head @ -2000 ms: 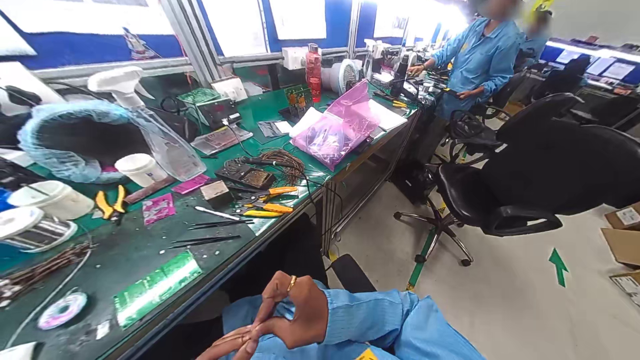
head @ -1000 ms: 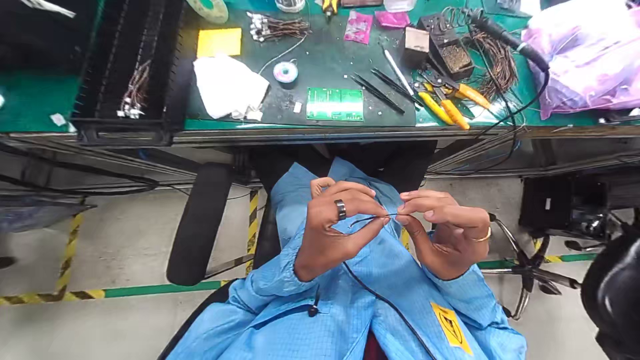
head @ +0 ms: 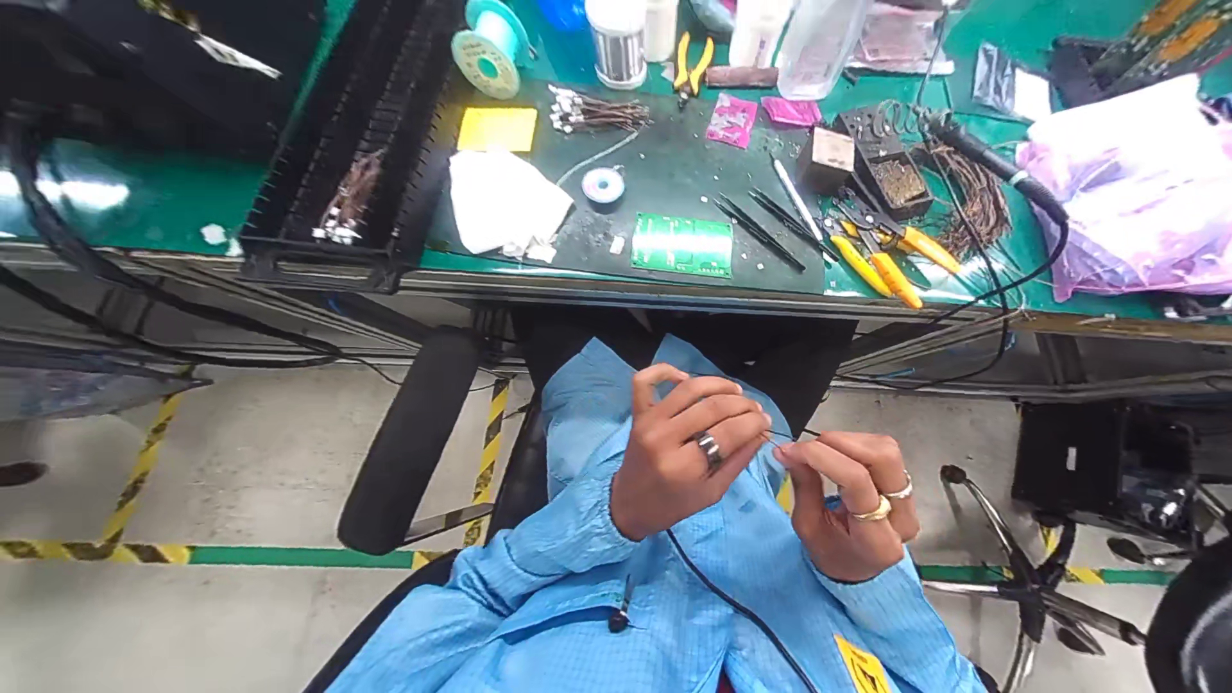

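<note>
Above my lap, my left hand [head: 688, 452] pinches a thin dark cord [head: 782, 435] between thumb and fingers. My right hand [head: 852, 496] holds the same cord a short way to the right, its fingertips close to those of the left. A black cable [head: 736, 606] runs down over my blue smock [head: 577, 549]; whether it joins the cord is hidden by my hands. On the bench in front lie a green circuit board [head: 681, 245], black tweezers [head: 760, 231], a white pen-like tool [head: 797, 199] and yellow-handled pliers [head: 881, 269].
A black slotted rack [head: 327, 265] stands on the left of the bench. Behind the board are a small solder spool [head: 603, 185], white wipes [head: 505, 202] and a bundle of wires [head: 597, 111]. A soldering iron [head: 1001, 164] and a pink bag [head: 1126, 212] lie right.
The view has swung from the bench and room down to my lap. Since one second ago my hands have stayed raised together on the cord, the fingers shifting slightly.
</note>
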